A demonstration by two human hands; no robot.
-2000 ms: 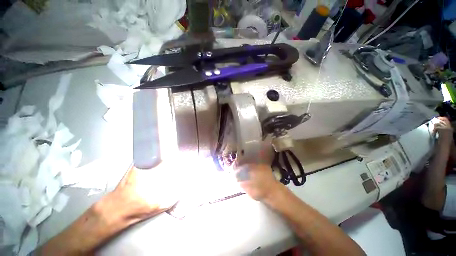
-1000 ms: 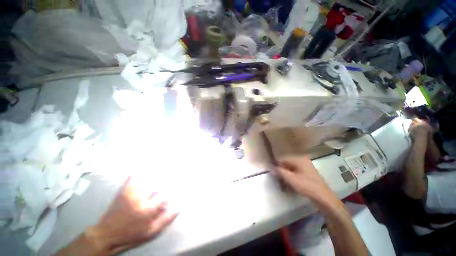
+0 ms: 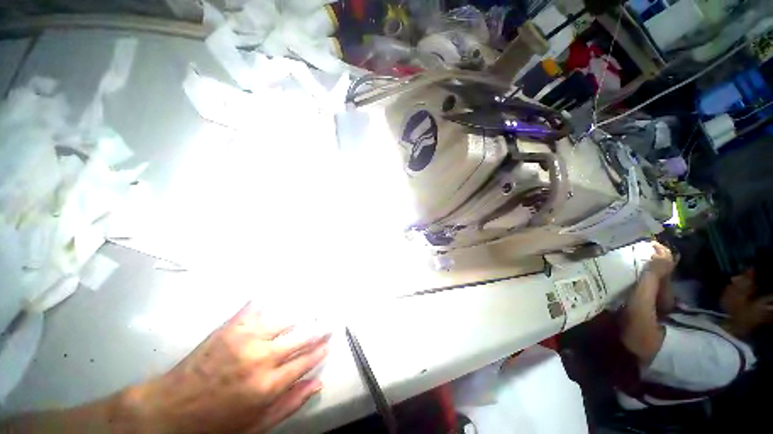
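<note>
My left hand (image 3: 246, 373) lies palm down on the pale table at the lower left, fingers pointing right. The glare around its fingertips hides whether any fabric is under them. My right hand is not in view. Dark scissor blades (image 3: 366, 371) rise from the bottom edge, their tip just right of my left fingertips; their handles are out of the picture. The sewing machine head (image 3: 453, 174) stands beyond, with its needle area washed out.
A heap of white fabric pieces (image 3: 59, 195) lies at the left, with more pieces (image 3: 271, 34) behind. Purple-handled snips (image 3: 530, 127) rest on the machine. Another person (image 3: 691, 347) sits at the right.
My right hand has moved from the machine arm area down out of the picture. Scissor blades now show near my left hand. The view has turned and tilted.
</note>
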